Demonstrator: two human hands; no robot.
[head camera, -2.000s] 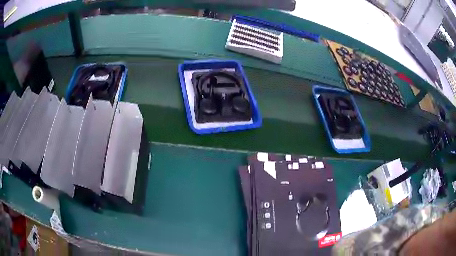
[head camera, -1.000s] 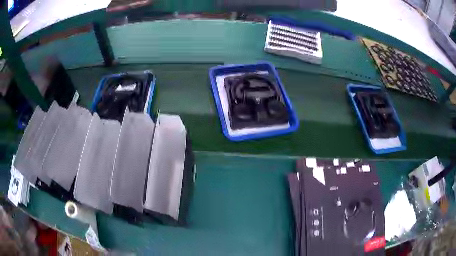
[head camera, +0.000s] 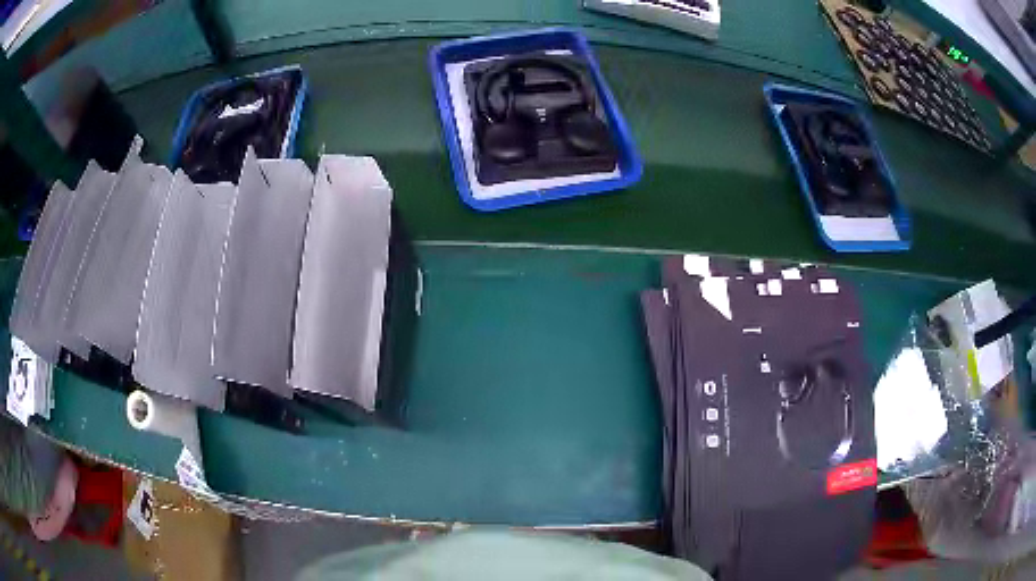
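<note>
Neither of my hands is in view. A stack of dark flat retail boxes (head camera: 755, 397) lies on the green bench right of centre, headphone picture and red patch facing up. A row of made-up retail boxes (head camera: 341, 284) stands at the left, their pale grey inside flaps raised. A white label roll (head camera: 141, 410) lies in front of them near the bench edge, its printed strip trailing over the edge.
Blue trays (head camera: 628, 182) with black headphones stand on the dark green strip behind. A board of black rounds (head camera: 909, 74) lies back right. Clear plastic (head camera: 949, 443) and a white carton (head camera: 986, 340) are right. A brown carton (head camera: 193, 545) stands below. Pale green cloth shows at the bottom.
The view has tilted down and shifted, so bench items sit higher and more floor shows. The camouflage sleeve at the bottom right has left the view. Pale green cloth has appeared at bottom centre.
</note>
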